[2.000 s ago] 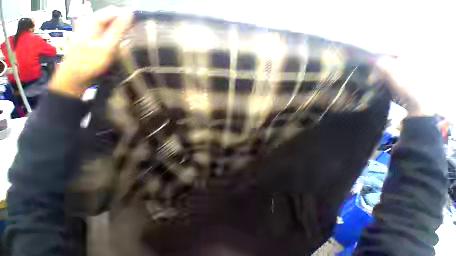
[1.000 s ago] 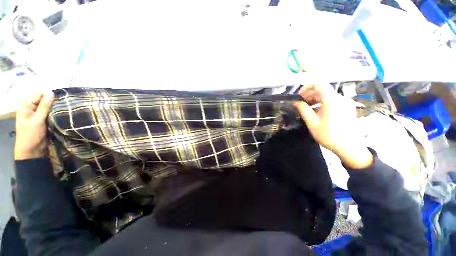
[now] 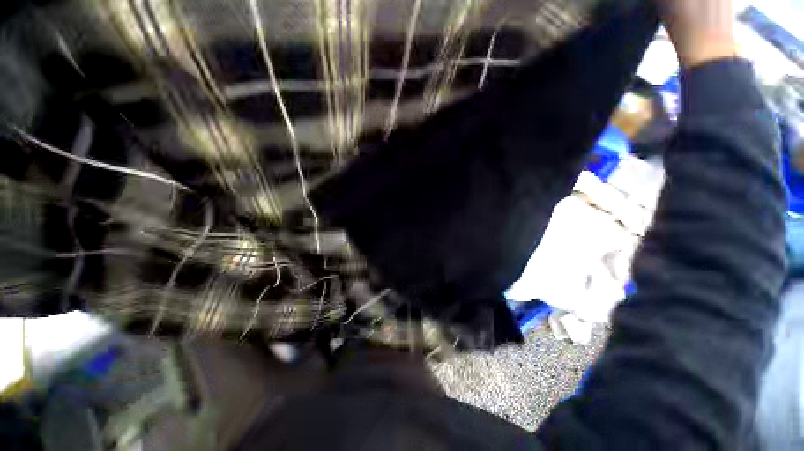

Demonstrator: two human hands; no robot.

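Note:
The plaid fabric [image 3: 331,79], black with cream and yellow checks, hangs blurred across the upper and left part of the view. Plain black fabric [image 3: 467,185] is joined to it and hangs in a slanting panel on the right. My right hand [image 3: 701,26] is at the top right, cut off by the edge, at the upper corner of the black fabric; its fingertips are out of the picture. My left hand is not in view. The top edge of the cloth is also out of the picture.
A pale cloth pile [image 3: 577,255] lies right of the fabric, with blue crate parts [image 3: 608,151] around it. Speckled grey floor [image 3: 507,379] shows below. A white surface [image 3: 62,345] and blurred grey-green shapes are at the lower left.
The cloth has been raised from in front of the white table and now fills the upper view. My right hand has moved up and right; my left hand has left the picture.

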